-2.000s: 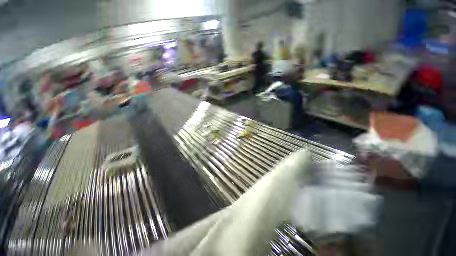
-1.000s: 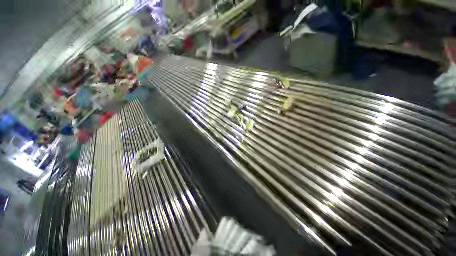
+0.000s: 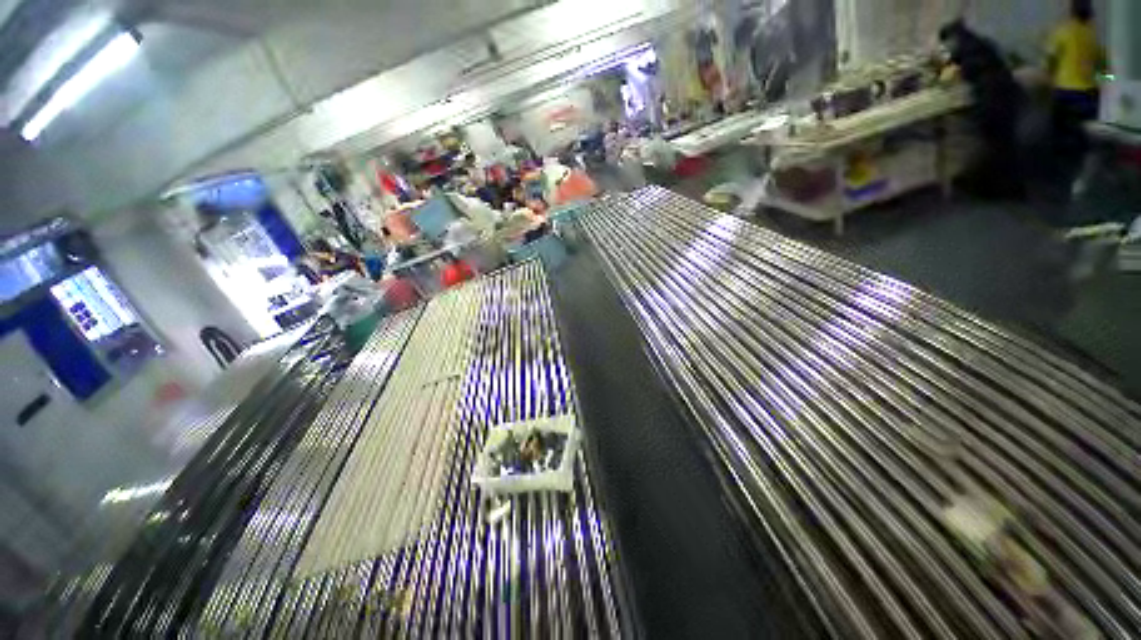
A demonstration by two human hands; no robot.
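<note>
No hand is in view. Nearest in front are racks of long shiny steel tubes, one on the right [image 3: 801,363] and one on the left [image 3: 544,563]. A cream pleated curtain panel [image 3: 394,463] lies lengthwise on the left rack. A small white clip tub [image 3: 573,465] with metal clips inside stands on the tubes right of the panel. A small pale piece [image 3: 499,513] lies just below the tub. Blurred beige pieces [image 3: 995,538] lie on the right rack's near end.
A dark floor aisle [image 3: 638,463] runs between the racks. Darker tubes [image 3: 213,463] lie at the far left. Coloured cloth and containers crowd the racks' far end. A person in dark clothes [image 3: 982,106] stands by a worktable [image 3: 863,125]; a person in yellow [image 3: 1074,56] is behind.
The view has swung, moving the racks and tub rightward in the picture. Cream cloth at the lower middle two seconds ago, and a pale bunch at the bottom one second ago, are out of view.
</note>
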